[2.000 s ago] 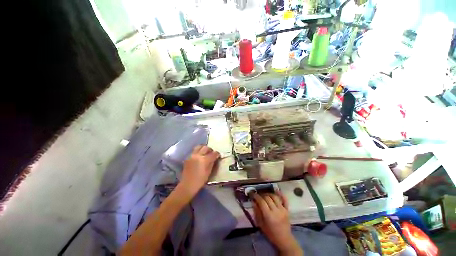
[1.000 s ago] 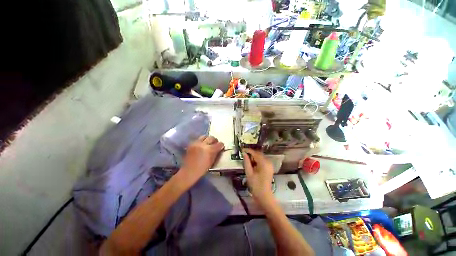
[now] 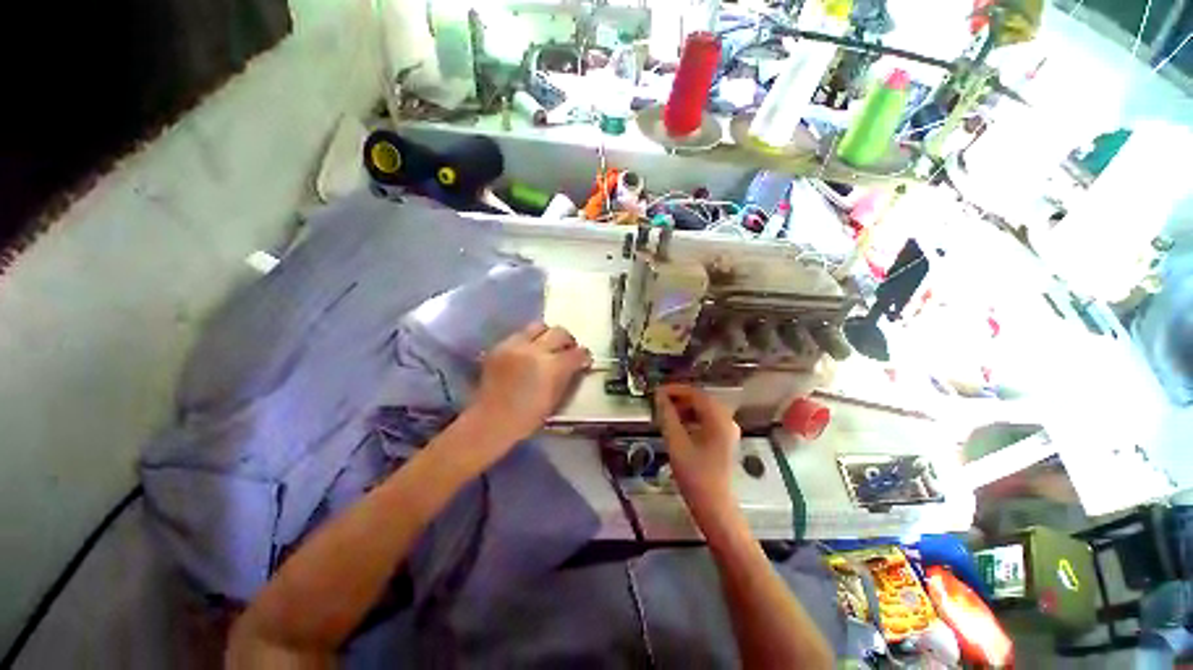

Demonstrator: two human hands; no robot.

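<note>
The beige-brown overlock machine [image 3: 752, 314] stands on the whitish table, its row of round knobs facing me. My left hand [image 3: 530, 380] rests on the pale cloth plate [image 3: 578, 304] left of the needle area, fingertips pinched together; a thin light line runs from them toward the presser foot area [image 3: 628, 381]. My right hand [image 3: 697, 425] is at the machine's lower front, just right of the presser foot, with thumb and finger closed together. Whether a small tool or thread is between them cannot be made out. Grey-blue garment pieces [image 3: 314, 353] are heaped at the left and on my lap.
A red cup [image 3: 806, 419] stands right of the machine, with a recessed parts tray [image 3: 890, 480] beyond it. A green strap [image 3: 792, 491] crosses the table front. Red [image 3: 692, 85] and green [image 3: 874, 121] thread cones stand behind. Black cones [image 3: 432, 168] lie at back left.
My right hand has moved up from the small recess in the table front to the machine's front by the presser foot. My left hand has stayed on the cloth plate. The view has shifted.
</note>
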